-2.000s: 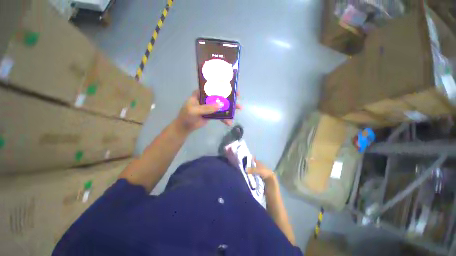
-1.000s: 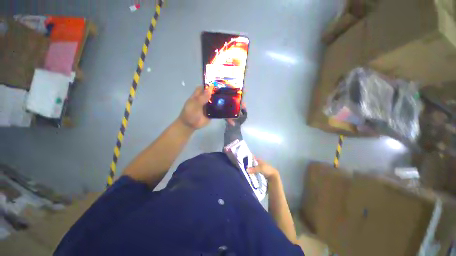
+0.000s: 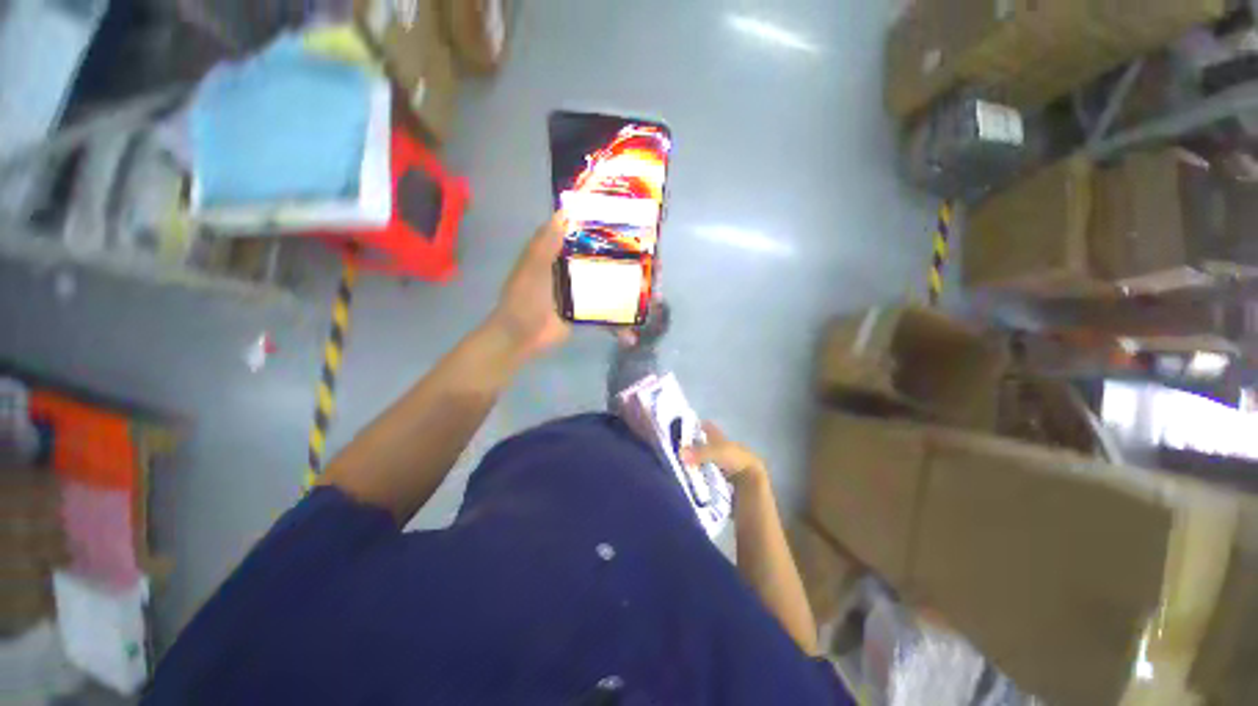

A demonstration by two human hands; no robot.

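Note:
My left hand (image 3: 531, 297) holds a black smartphone (image 3: 607, 221) upright in front of me. Its screen is lit with an orange and white picture and pale panels. My right hand (image 3: 724, 458) holds a flat pink-and-white stack (image 3: 668, 425) against the right side of my body. A small dark part (image 3: 682, 435) shows on the stack near my fingers. My right fingers are partly hidden by the stack and blurred.
Brown cartons (image 3: 1028, 538) and shelves line the right side. At the left are a red crate (image 3: 431, 207), a light-blue sheet (image 3: 290, 124) on a stack, and a board with orange and pink sheets (image 3: 94, 455). Yellow-black tape (image 3: 328, 372) marks the grey floor.
The surroundings have shifted as I moved; the red crate and blue sheet have come into view at left. The phone screen changed from white and magenta shapes to an orange picture. Both hands keep their holds.

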